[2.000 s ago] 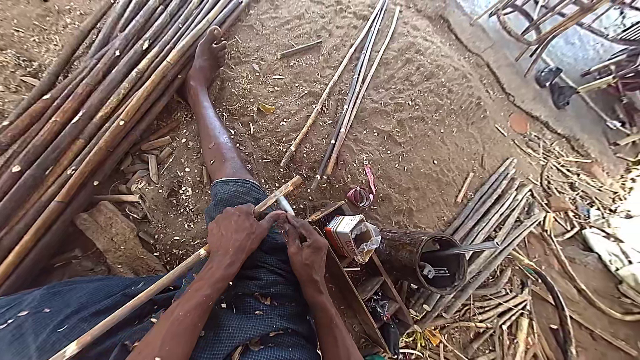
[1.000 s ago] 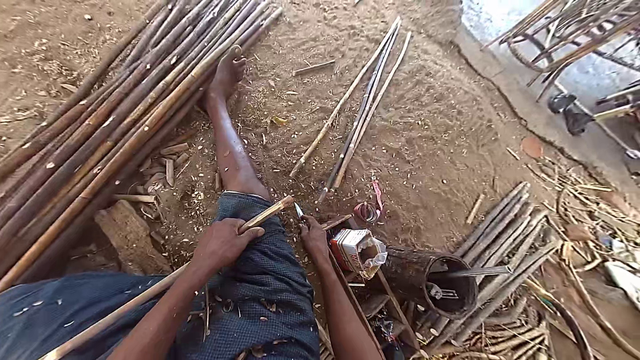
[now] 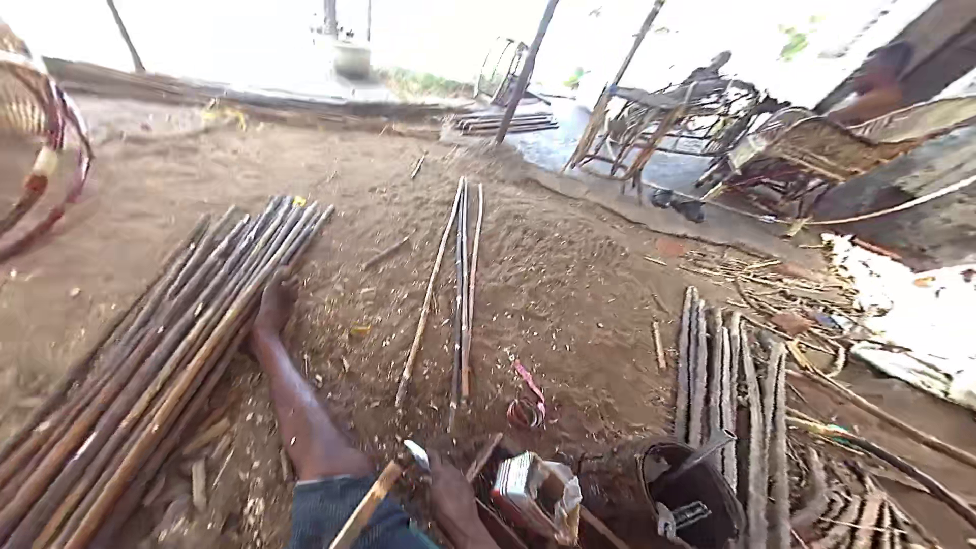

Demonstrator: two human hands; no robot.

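My right hand (image 3: 451, 492) is at the bottom centre, closed around a knife whose short pale blade (image 3: 416, 454) points up and left. Just left of the blade is the end of a wooden cane (image 3: 367, 503), pale and bare at its tip, lying over my blue-clothed thigh (image 3: 335, 507). The lower part of the cane runs out of the frame, and my left hand is not visible. To the right of my right hand stand an open printed carton (image 3: 526, 488) and a dark container (image 3: 690, 488) with a metal tube and other items inside.
A large bundle of canes (image 3: 175, 343) lies at left against my foot. Several thin canes (image 3: 460, 290) lie ahead on the dirt. Short rough sticks (image 3: 724, 366) are at right, near cane scraps. Cane frames (image 3: 671, 122) stand farther back, with a person (image 3: 877, 84) at upper right.
The view has tilted up strongly, showing the yard beyond. My left hand, on the cane in both earlier frames, has gone out of view. The knife hand remains near the cane's end.
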